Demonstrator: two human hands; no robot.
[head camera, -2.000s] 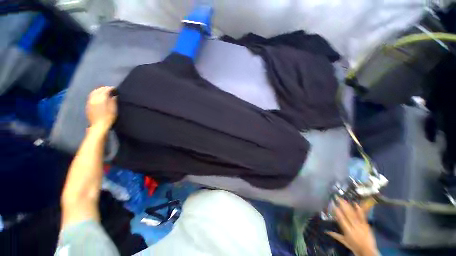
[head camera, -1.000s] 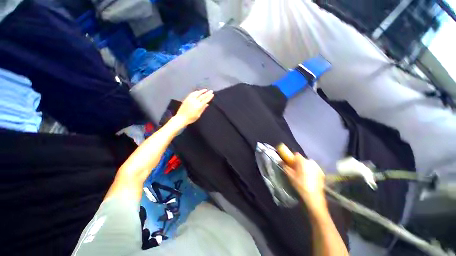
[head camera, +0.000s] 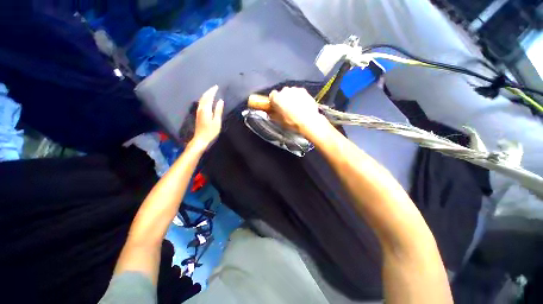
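My right hand (head camera: 293, 108) grips the orange-brown handle (head camera: 258, 102) of the silver steam iron (head camera: 275, 135), which is over the upper end of the black garment (head camera: 297, 196). The garment lies lengthwise on the grey padded table (head camera: 223, 56). My left hand (head camera: 209, 119) is at the garment's upper left corner, fingers apart; whether it touches the cloth is hard to tell. The pale wrapped hose (head camera: 411, 136) runs right from the iron. A white wrapped joint (head camera: 348, 54) and a yellow-black cable stand above the iron.
A blue bar (head camera: 360, 80) shows at the table's far edge. A second black garment (head camera: 449, 190) lies at right. White cloth (head camera: 405, 35) hangs behind. Dark garments (head camera: 59, 219) are at left. Blue plastic (head camera: 164, 50), a red item (head camera: 199, 181) and black straps (head camera: 199, 225) lie beside and below the table.
My right hand has moved the iron up and left along the garment to its upper end, bringing the hose and cable with it. My left hand has shifted slightly left, its fingers now raised.
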